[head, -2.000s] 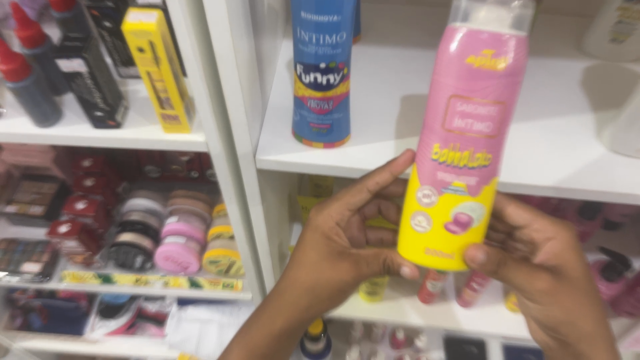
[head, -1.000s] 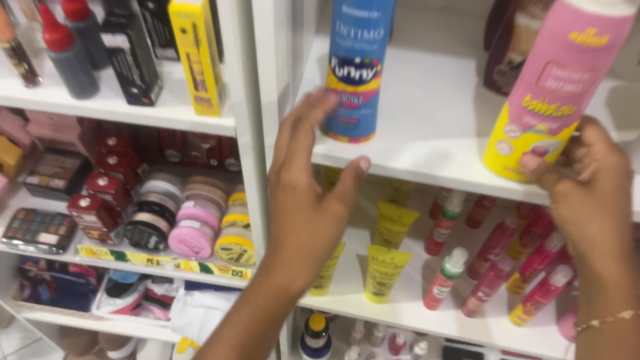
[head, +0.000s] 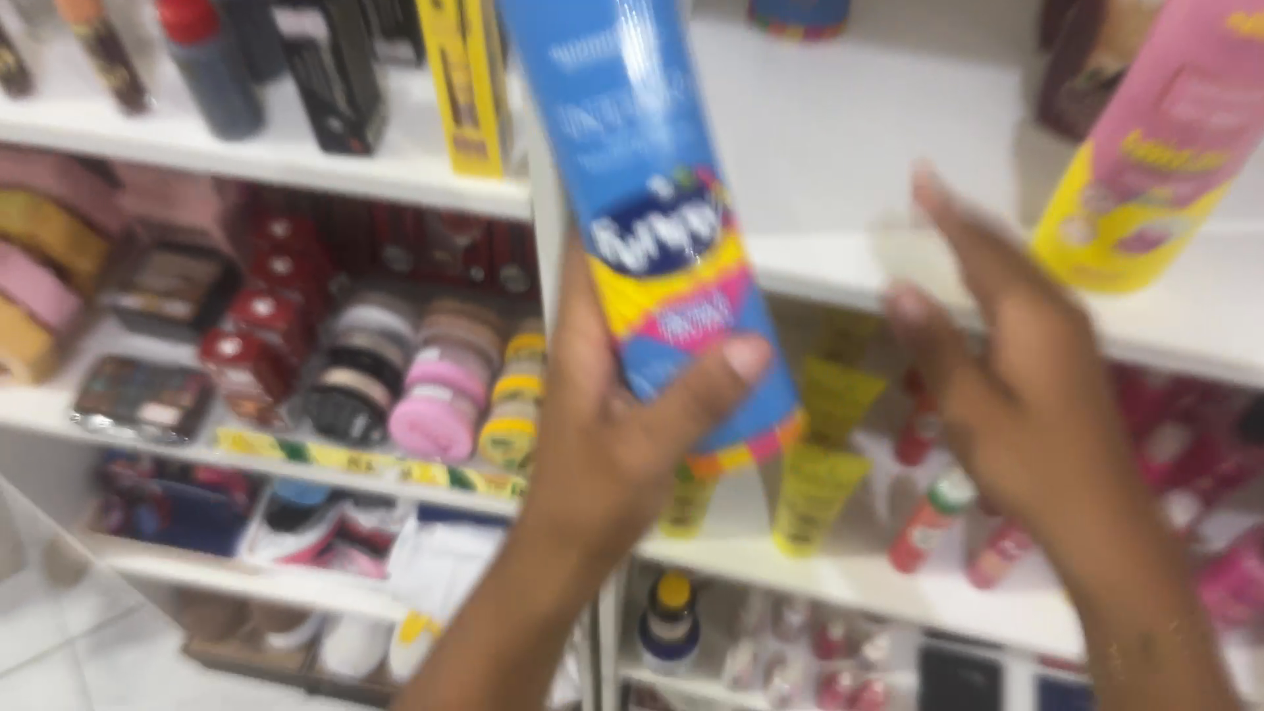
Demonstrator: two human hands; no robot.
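Note:
My left hand (head: 632, 415) is closed around the lower part of a blue bottle (head: 642, 128) with a colourful band, which it holds tilted in front of the shelves; the top of the bottle is out of the frame. My right hand (head: 1017, 365) holds nothing, its thumb and fingers spread, to the right of the blue bottle. A pink and yellow bottle (head: 1136, 188) rests on the upper right shelf just past my right hand, its top cut off. Farther back on that shelf shows the base of another blue container (head: 798, 18).
White shelves (head: 839, 262) surround both hands. Yellow tubes (head: 815, 494) and small red and pink bottles (head: 928, 518) stand on the shelf below. To the left are a yellow box (head: 462, 89), stacked round containers (head: 434, 410) and palettes (head: 143, 395). A white upright divides the shelving.
My left hand has taken the blue bottle off the shelf and lifted it nearer. My right hand has let go of the pink and yellow bottle, which it held before.

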